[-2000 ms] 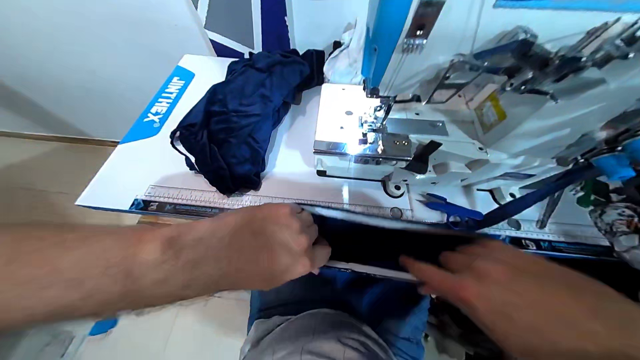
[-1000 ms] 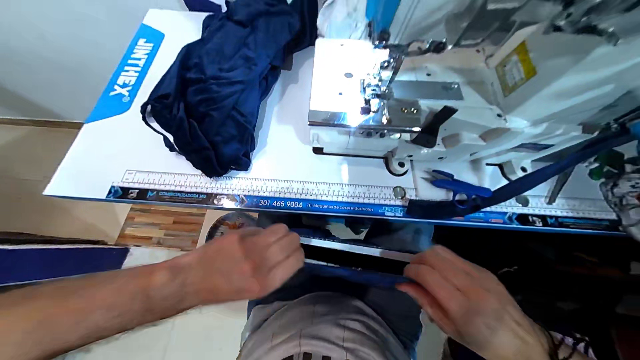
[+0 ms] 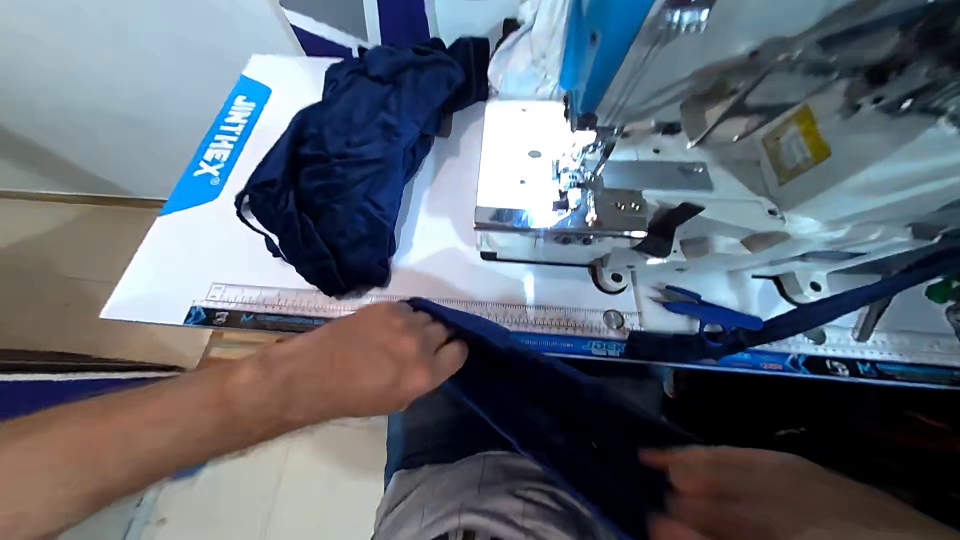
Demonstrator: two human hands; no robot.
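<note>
A dark navy fabric piece (image 3: 555,405) stretches slantwise over my lap, below the table's front edge. My left hand (image 3: 397,356) is closed on its upper left end, close to the ruler strip. At the lower right my right hand (image 3: 735,487), blurred, grips the other end. A crumpled navy garment (image 3: 345,157) with a thin loop lies on the white sewing table (image 3: 442,259). Right of it stands an industrial sewing machine (image 3: 562,217) with its needle area lit.
Blue-handled thread snips (image 3: 709,311) lie by a navy fabric strip (image 3: 825,311) that runs up to the right. A printed ruler (image 3: 480,307) follows the table's front edge. White cloth (image 3: 529,49) is bunched behind the machine bed.
The navy piece, narrow between my hands a second ago, is now spread out and slanted. My left hand has moved up to the table edge, and my right hand has moved lower right.
</note>
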